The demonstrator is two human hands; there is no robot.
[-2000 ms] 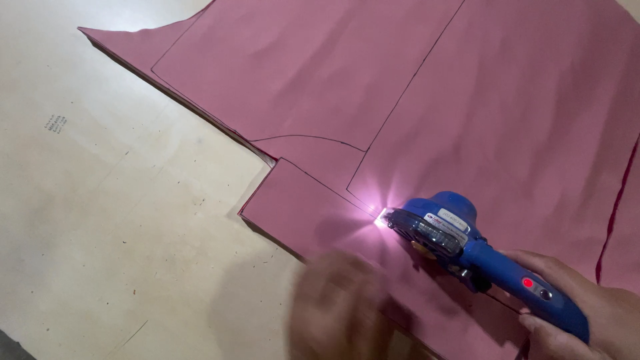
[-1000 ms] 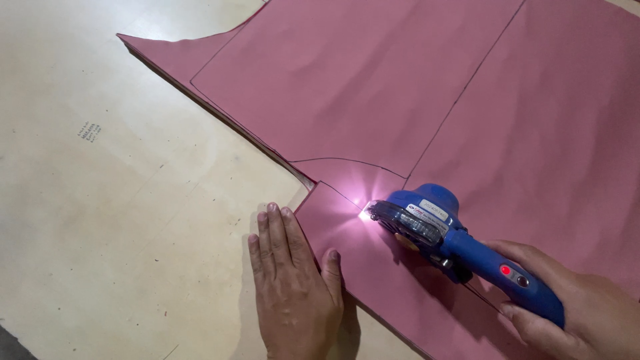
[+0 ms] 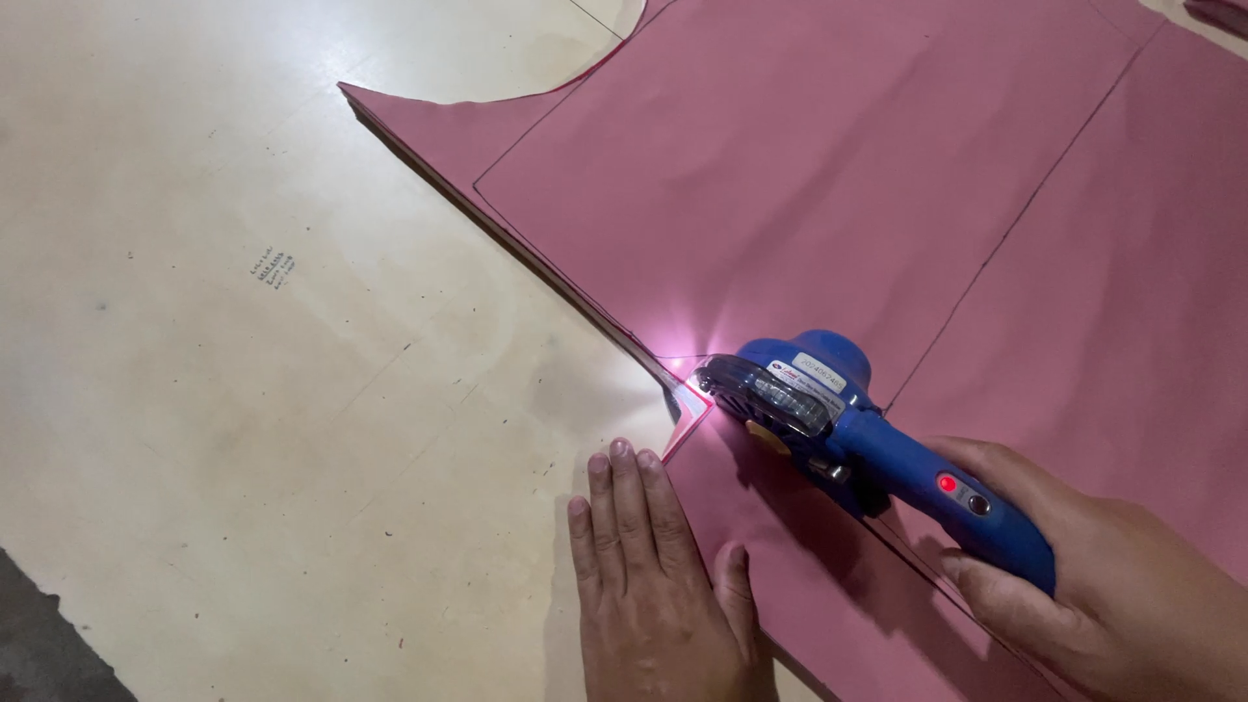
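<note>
A blue handheld electric rotary fabric cutter (image 3: 838,419) with a red light on its handle is gripped in my right hand (image 3: 1092,556). Its lit front end meets the left edge of a layered stack of pink fabric (image 3: 829,224), beside a notch in that edge. Dark marking lines run over the top layer. Just below the notch, my left hand (image 3: 658,575) lies flat, palm down, across the fabric's edge and the table, fingers close together and thumb apart. The cutter's body hides its blade.
The pale tabletop (image 3: 244,409) carries small handwriting and specks at left. A dark area (image 3: 49,634) shows past its torn-looking edge at lower left. Another bit of dark pink fabric (image 3: 1219,15) lies at the top right corner.
The cutter in my right hand has moved along the marked line to the stack's left edge. My left hand, blurred in the oldest frame, has come to rest flat by that edge.
</note>
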